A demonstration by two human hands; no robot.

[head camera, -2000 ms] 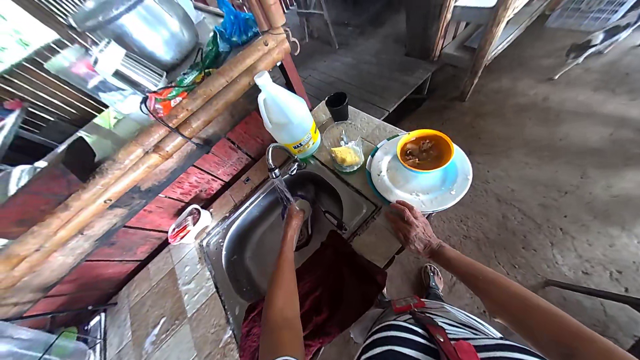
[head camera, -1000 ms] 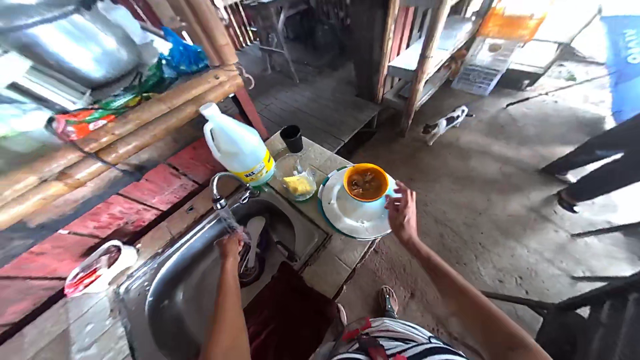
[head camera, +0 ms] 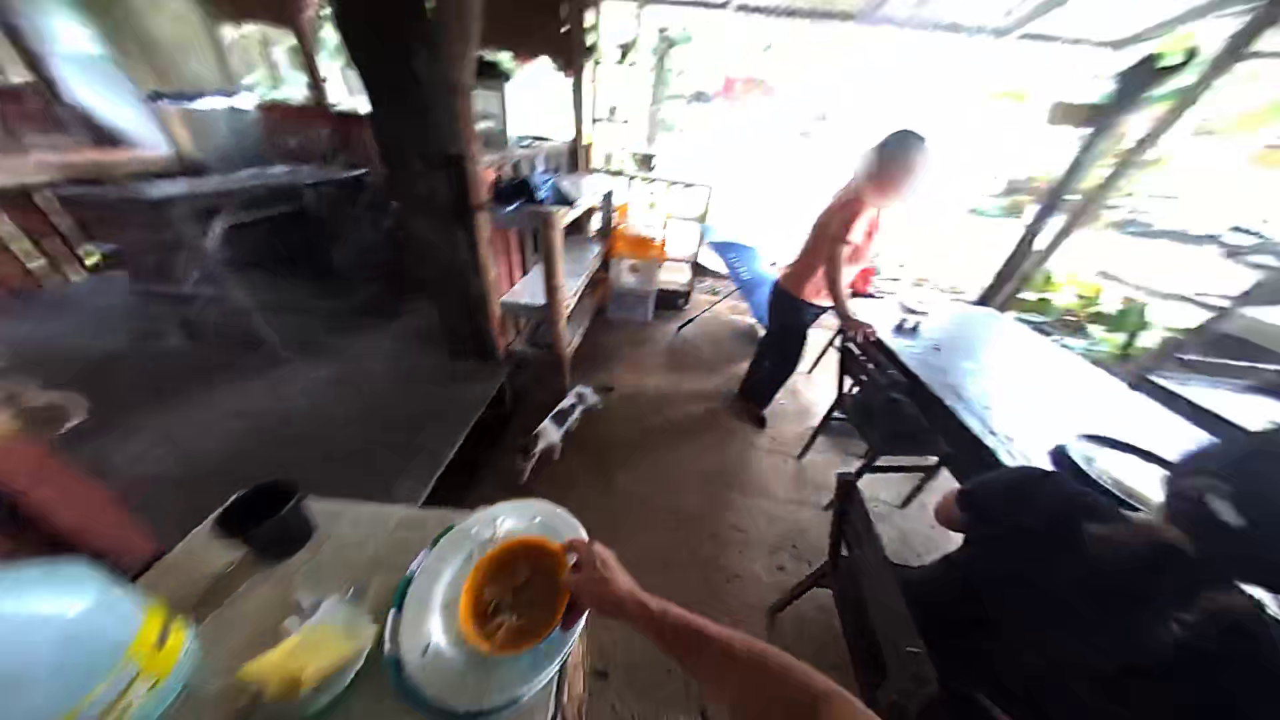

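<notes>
My right hand (head camera: 598,585) is at the right rim of an orange-rimmed bowl (head camera: 515,596) of brown soup or stew, its fingers against the rim. Under the bowl lie stacked white plates (head camera: 425,650), at the corner of the tiled counter. My left hand is out of view. To the left of the plates is a clear glass bowl (head camera: 335,665) with something yellow in it. A black cup (head camera: 268,520) stands farther back, and a large plastic jug (head camera: 90,640) with a yellow label fills the lower left corner. The picture is blurred.
A black-and-white cat (head camera: 562,428) is on the floor past the counter. Behind it stands a wooden shelf (head camera: 575,270). A person (head camera: 825,270) leans on a long table (head camera: 1020,380) with benches (head camera: 880,600). Another dark-clothed person (head camera: 1060,590) is at the lower right.
The view has swung up and right, away from the sink. My right hand, beside the plates two seconds ago, is now at the bowl's rim. My left hand, earlier under the faucet, has left the view.
</notes>
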